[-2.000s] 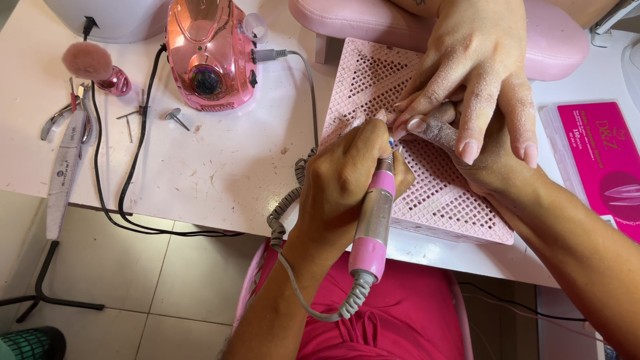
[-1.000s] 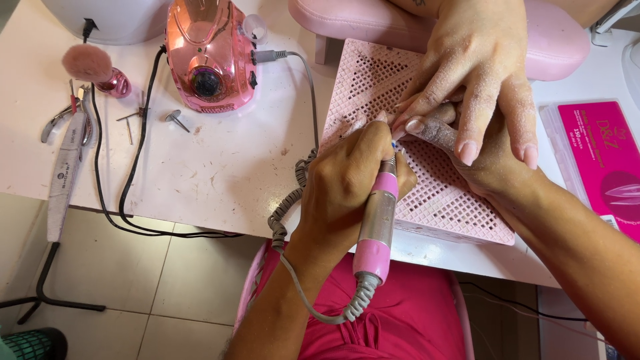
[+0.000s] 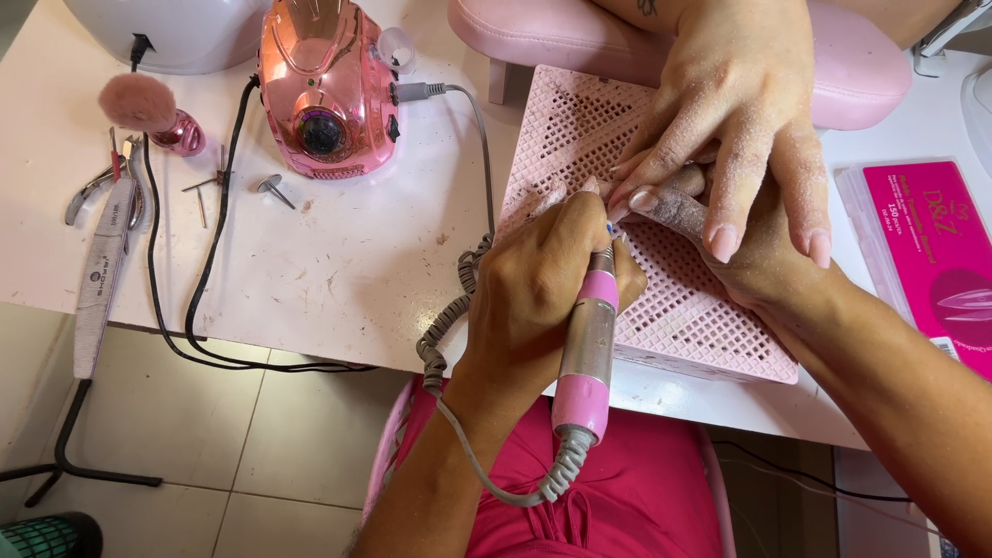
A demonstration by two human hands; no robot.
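Observation:
The left forearm in view is at lower left and the right forearm at right. My left hand [image 3: 535, 283] grips the pink and silver handpiece of an electric nail drill [image 3: 587, 349], its tip at a fingernail of another person. My right hand [image 3: 744, 240] holds a finger of that person's hand [image 3: 736, 116], partly hidden beneath it. White dust coats the other person's fingers and my right thumb. Both hands are over a pink perforated dust collector [image 3: 697, 325]. A coiled grey cord runs from the handpiece to the pink metallic drill unit [image 3: 329, 93].
A padded pink armrest [image 3: 860, 70] lies behind the hands. At left are a fluffy brush [image 3: 139, 103], a nail file [image 3: 102, 271], cuticle nippers [image 3: 89, 194], loose drill bits [image 3: 275, 190] and black cables [image 3: 209, 267]. A pink-labelled plastic box [image 3: 930, 248] sits at right.

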